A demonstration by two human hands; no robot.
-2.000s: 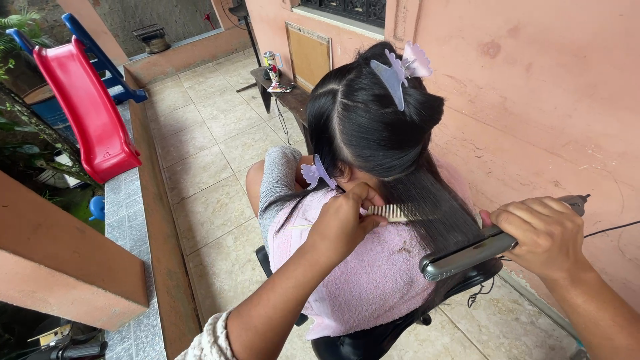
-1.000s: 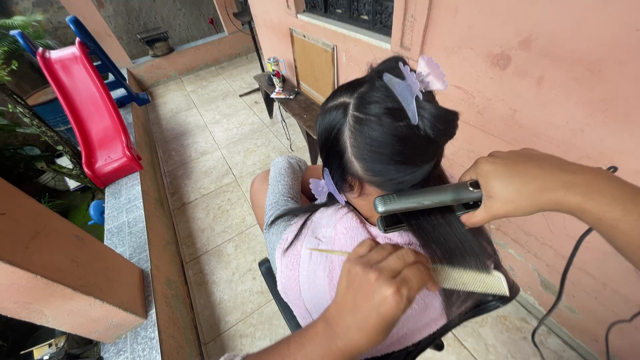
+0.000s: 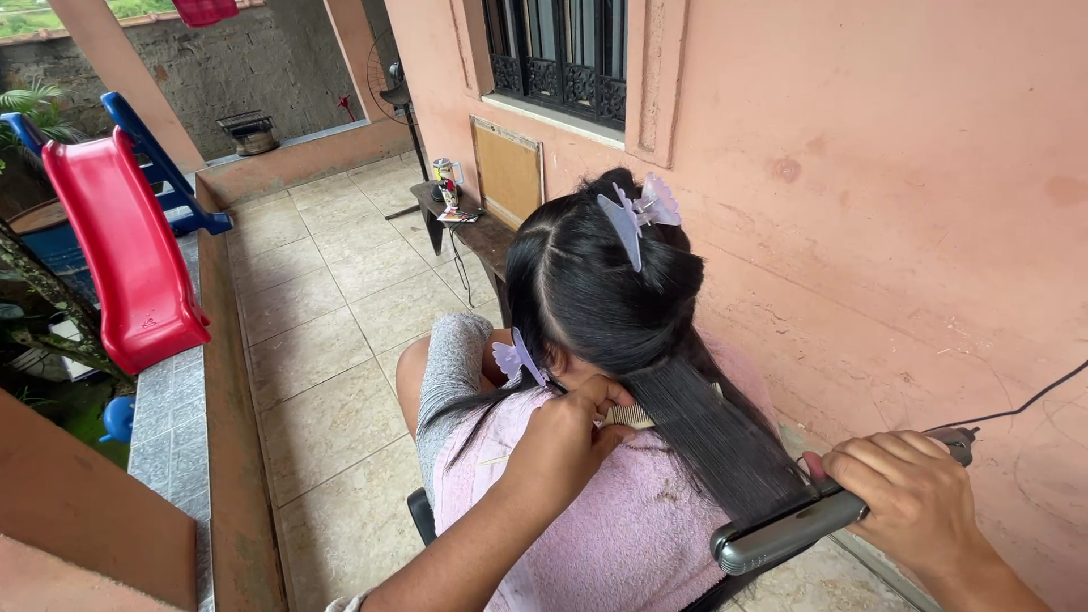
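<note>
A person with long black hair [image 3: 595, 297] sits facing away, a pink towel [image 3: 620, 501] over the shoulders. My left hand [image 3: 582, 425] grips a cream tail comb [image 3: 631, 416] at the nape, its teeth partly under a flat section of hair. On the right, my right hand [image 3: 909, 493] holds a grey hair straightener [image 3: 790, 531] by its handle, and its plates lie across the lower part of that stretched section. One lilac claw clip [image 3: 639, 212] holds the hair on top of the head; a second lilac claw clip [image 3: 516, 357] hangs beside the left ear.
The straightener's black cord [image 3: 1033, 404] runs off to the right along the pink wall [image 3: 850, 212]. Ahead stands a dark wooden bench [image 3: 484, 238] with a mug [image 3: 444, 172] on it. A red slide [image 3: 127, 255] rests on the tiled ledge [image 3: 170, 416] at left.
The straightener has moved from near the head down the hair, toward the lower right. My left hand has brought the comb back up to the nape. The view has tilted upward.
</note>
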